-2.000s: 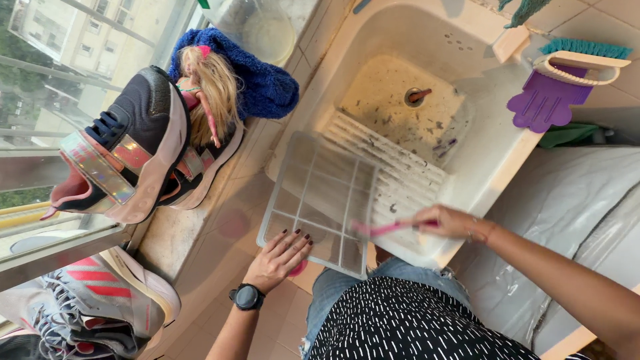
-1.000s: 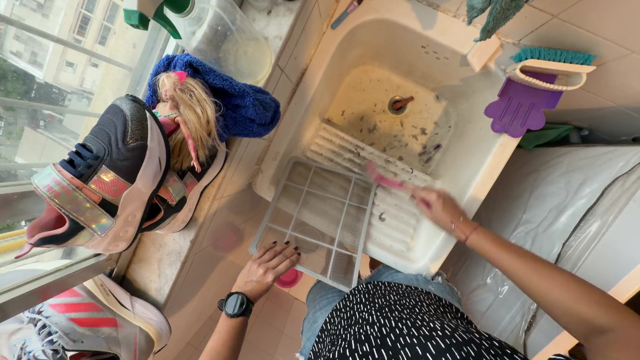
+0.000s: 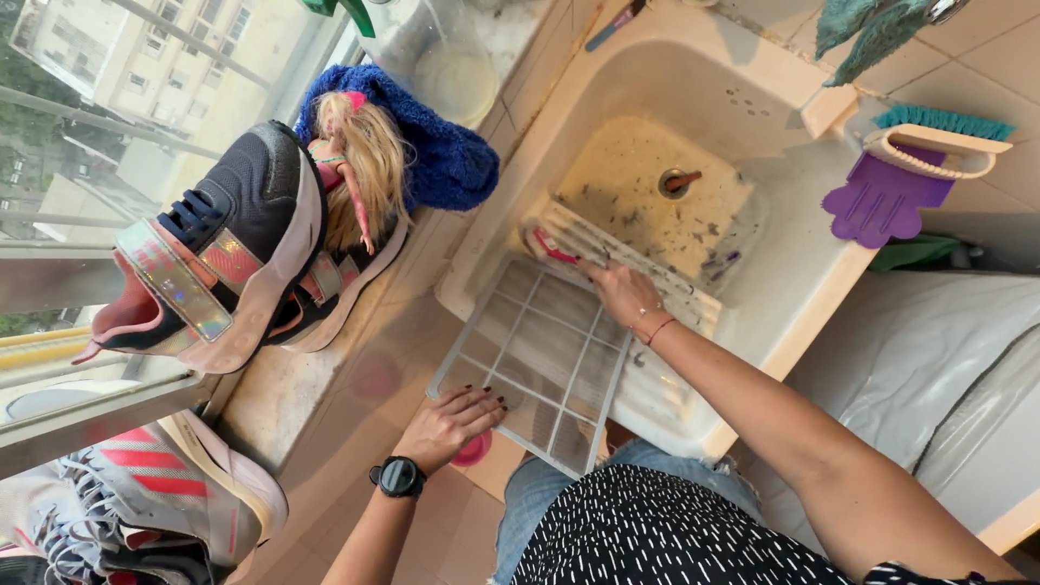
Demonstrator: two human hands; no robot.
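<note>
A mesh filter panel with a pale plastic grid frame [image 3: 540, 341] rests slanted over the near-left edge of a white laundry sink [image 3: 812, 268]. At the panel's lower left corner, my left hand [image 3: 455, 422] grips its frame, fingers on top; the thumb is hidden. My right hand [image 3: 624, 294] holds a small pink brush [image 3: 554, 246], its head at the panel's far edge, over the ribbed washboard [image 3: 605, 236] of the sink. Whether the bristles touch anything cannot be told. Dark bits of lint lie on the sink's bottom around the drain [image 3: 676, 184].
Sneakers [image 3: 236, 244], a blonde doll [image 3: 353, 162], a blue towel [image 3: 455, 162] and a plastic container [image 3: 455, 73] line the window ledge at left. Grey sneakers [image 3: 162, 479] sit lower left. A teal-bristled brush [image 3: 942, 142] and purple dustpan [image 3: 886, 195] are at the sink's right corner.
My right hand has moved the pink brush left and away from me, from over the panel's right side to its far edge. My left hand stays on the panel's frame.
</note>
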